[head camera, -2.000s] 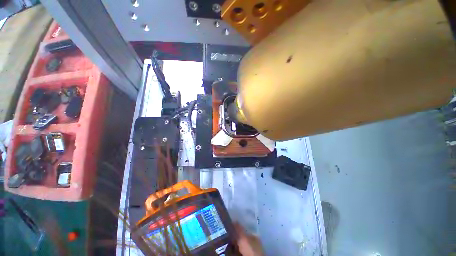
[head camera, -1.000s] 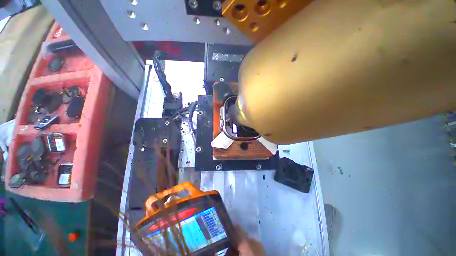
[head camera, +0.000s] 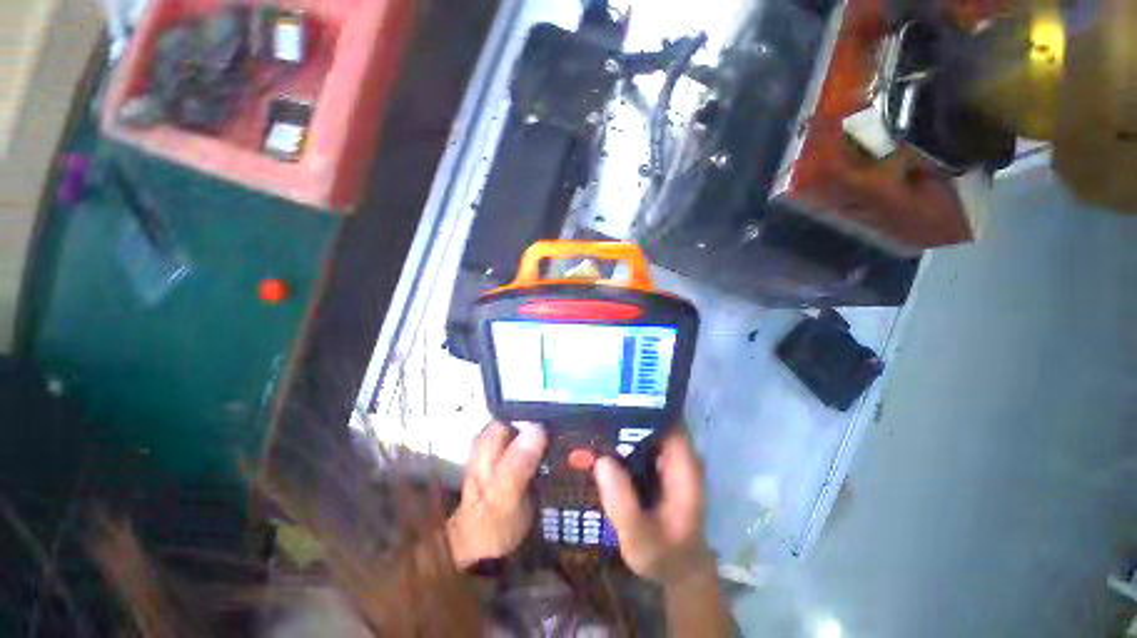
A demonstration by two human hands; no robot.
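Note:
A black teach pendant (head camera: pixel 584 361) with an orange top handle, red strip and lit screen is upright in the lower middle. My left hand (head camera: pixel 496 492) holds its left side, thumb beside the keypad. My right hand (head camera: pixel 658 505) holds its right side, thumb near the red centre key. Both hands are bare. At the upper right, a dark rounded-square housing (head camera: pixel 916 94) sits in a brown-orange jig (head camera: pixel 873 187) with pale corner tabs. The gold dispensing head (head camera: pixel 1103 112) is cut off by the frame edge and hides part of the housing.
A loose black block (head camera: pixel 829 359) lies on the pale metal bed (head camera: pixel 748 461). A black linear axis with cables (head camera: pixel 530 187) runs left of the jig. A pink-red foam tray (head camera: pixel 355 100) of parts and a small red-orange cap (head camera: pixel 274 290) are on the green mat (head camera: pixel 212 361).
The view has shifted down and left. The pendant now sits higher in view and straighter, with its keypad visible. Both hands now show on it; before, only one hand showed at its right edge.

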